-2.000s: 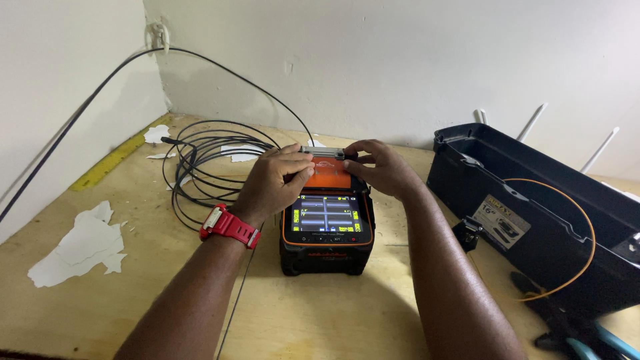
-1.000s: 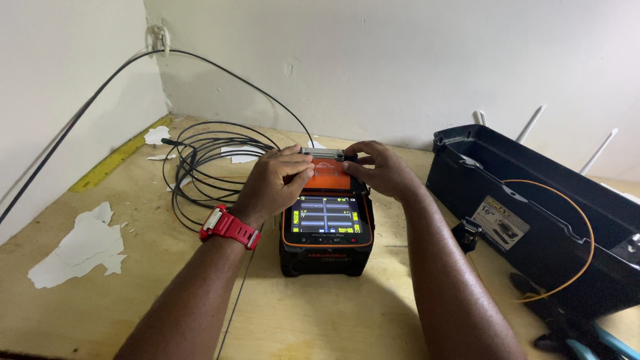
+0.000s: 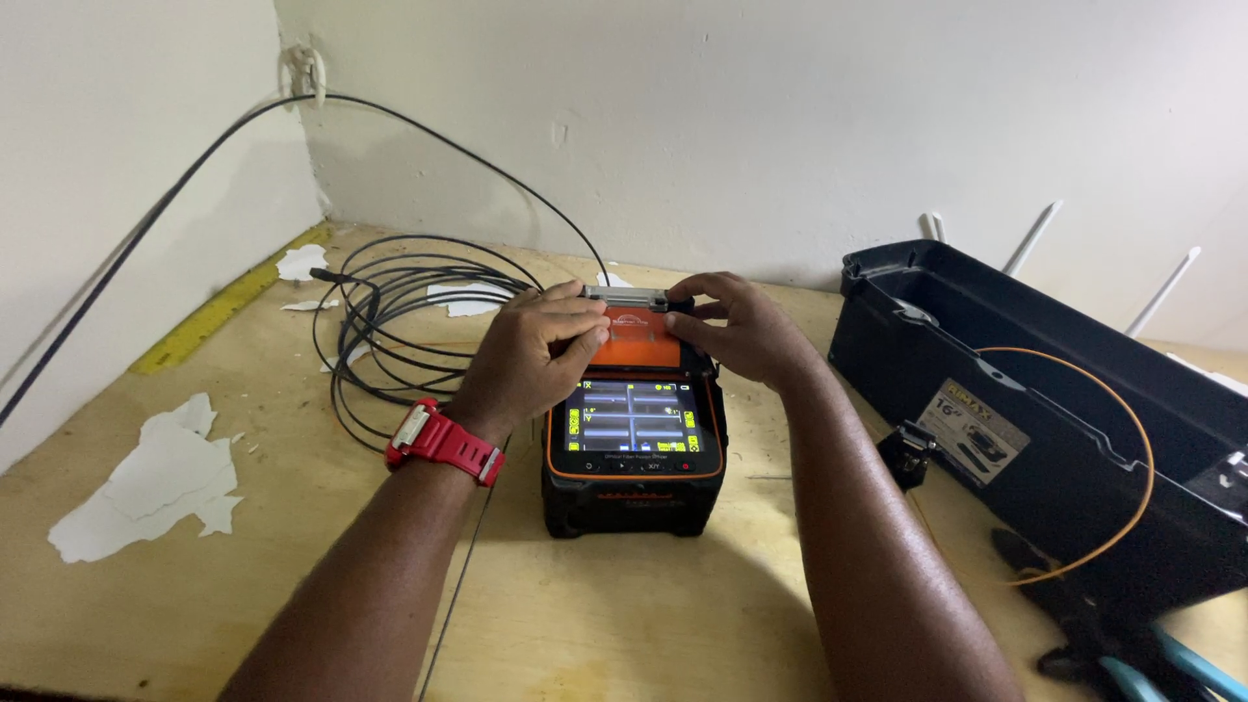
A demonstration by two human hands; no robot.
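Observation:
An optical fiber fusion splicer [image 3: 639, 497] with orange trim stands on the wooden surface, its lit screen [image 3: 637, 417] showing fiber images in four panels. My left hand [image 3: 548, 351], with a red watch on the wrist, rests its fingertips at the left end of the clear-topped part [image 3: 627, 295] at the splicer's back. At the right end of that part are the thumb and fingers of my right hand [image 3: 731, 327]. Between the hands lies the orange cover [image 3: 639, 336], lowered. Whether the fingertips pinch a fiber cannot be told.
A coil of black cable [image 3: 341, 322] lies left of the splicer, near torn white flakes [image 3: 161, 483] and a yellow ruler [image 3: 229, 300]. At right stand a dark toolbox tray [image 3: 936, 361], a small black-and-metal tool [image 3: 909, 450], an orange fiber cord [image 3: 1149, 458] and blue-handled pliers [image 3: 1150, 668].

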